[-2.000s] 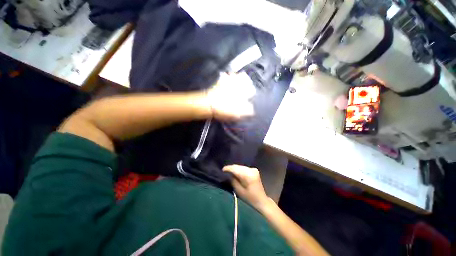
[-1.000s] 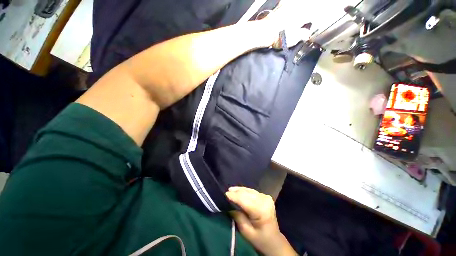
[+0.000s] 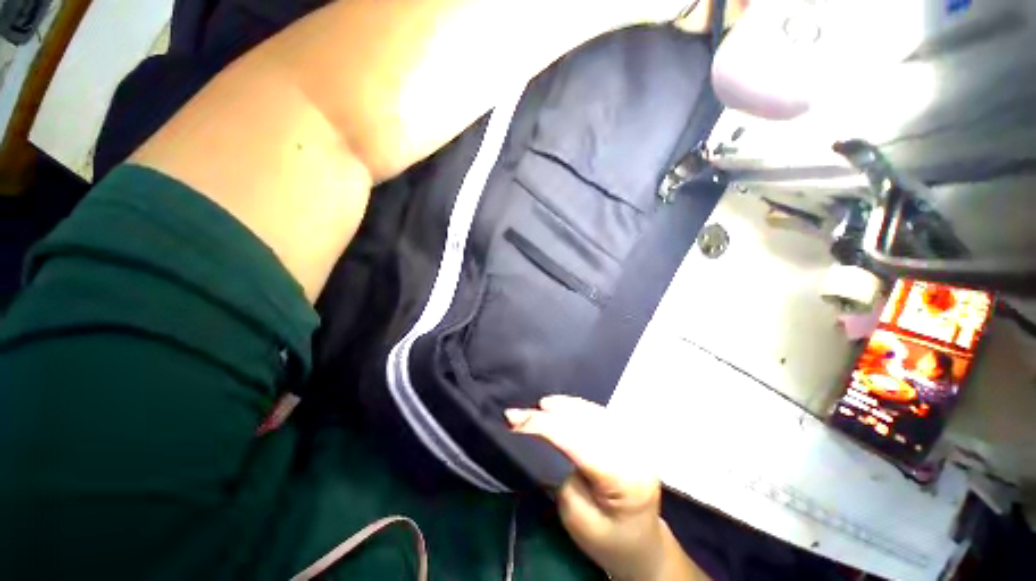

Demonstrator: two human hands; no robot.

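Note:
A dark jacket lies over the table edge towards my lap, with a slit-like pocket opening in its panel. A white-edged zipper tape curves down its left side to the bottom. The presser foot is at the cloth's right edge; whether it touches the cloth is unclear. My right hand grips the jacket's lower edge, thumb on top. My left forearm reaches up across the jacket in bright glare; my left hand is almost wholly cut off by the top edge, its grip unseen.
The white sewing machine head overhangs the upper right. A lit phone lies on the right of the white table, near a printed ruler scale. Another table with a wooden edge is at the upper left.
The view has moved closer to the machine. My left hand has passed beyond the top edge. The jacket panel lies more open, showing the slit; my right hand still holds its lower edge.

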